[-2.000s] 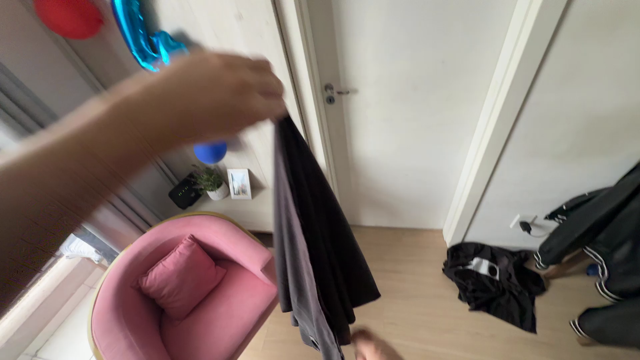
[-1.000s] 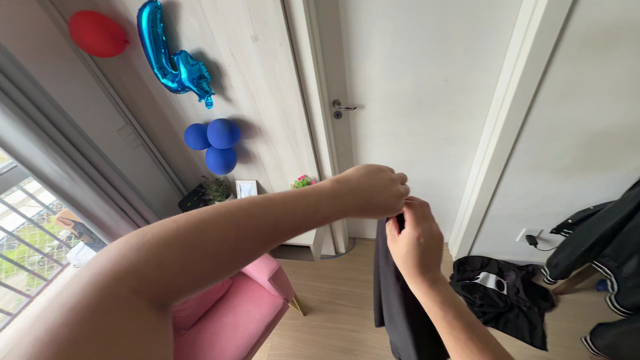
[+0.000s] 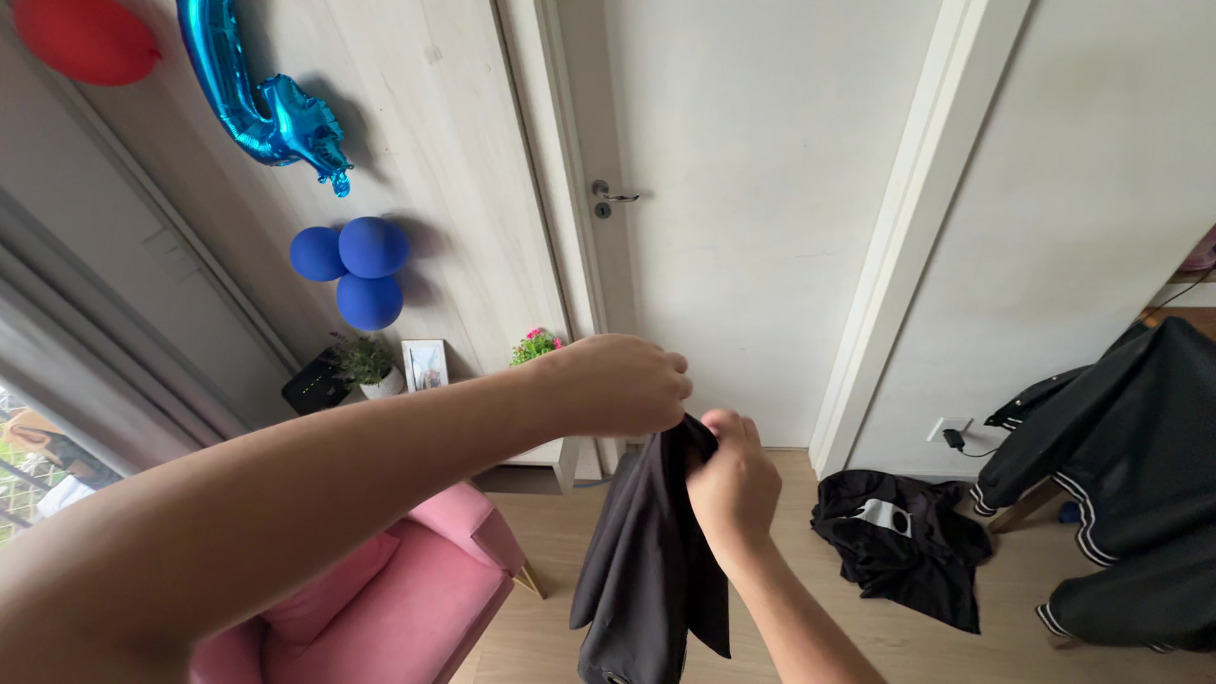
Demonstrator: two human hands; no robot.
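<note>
A dark grey-black cloth garment (image 3: pixel 646 551) hangs in folds from both hands at the lower middle of the view. My left hand (image 3: pixel 632 385) grips its gathered top edge from the left, fingers curled down. Just right of it and slightly lower, my right hand (image 3: pixel 736 480) pinches the same upper part, close beside the left. The garment's lower end drops toward the bottom edge of the view, over the wooden floor. Its exact kind cannot be told.
A pink armchair (image 3: pixel 380 617) stands at the lower left. Black clothing (image 3: pixel 898 532) lies crumpled on the floor, near a black jacket with striped cuffs (image 3: pixel 1140 446) draped at the right. Behind are a white door (image 3: pixel 750 237), blue balloons (image 3: pixel 370 249) and a low shelf with plants.
Two seconds ago my left hand held the cloth up at the left while my right was low. Both hands have come together at its top, and the cloth hangs further right.
</note>
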